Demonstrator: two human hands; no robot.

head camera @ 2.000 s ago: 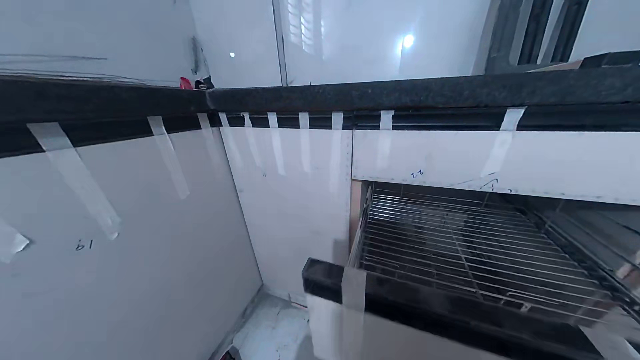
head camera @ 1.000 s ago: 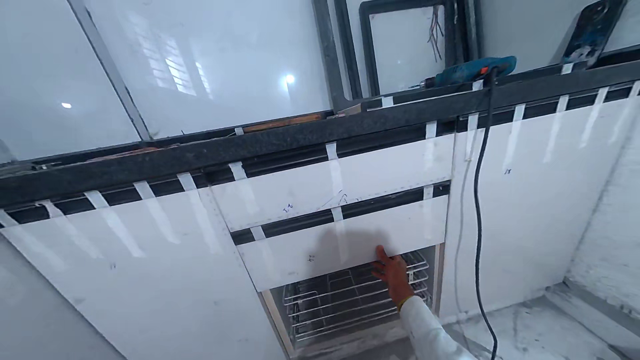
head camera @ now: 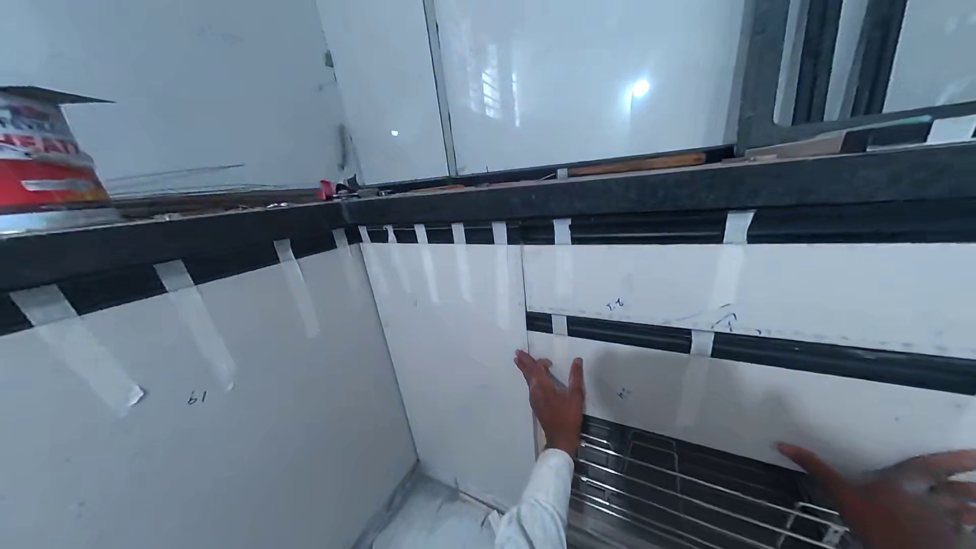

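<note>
My left hand (head camera: 555,396) rests with spread fingers at the left end of a white drawer front (head camera: 671,381), over its seam with the neighbouring panel (head camera: 457,381). At the lower right, my right hand (head camera: 900,496) is blurred, its fingers apart, close to the lower edge of the same front; whether it touches cannot be told. Neither hand is closed on anything. Above lies another white drawer front (head camera: 839,293) with pen marks, and strips of tape (head camera: 737,229) cross the black profiles. A wire basket (head camera: 671,473) shows in the opening below.
A dark countertop (head camera: 610,194) runs above the cabinets and turns at the corner. On it stand a red and white container (head camera: 49,160) at the left and a wooden-looking strip (head camera: 640,163) at the back. A white taped panel (head camera: 191,404) forms the left side, above a pale floor (head camera: 427,507).
The lower drawer stood pulled out two seconds ago; its front now sits in line under the upper one. My left hand has come into view. The view has swung left since one second ago.
</note>
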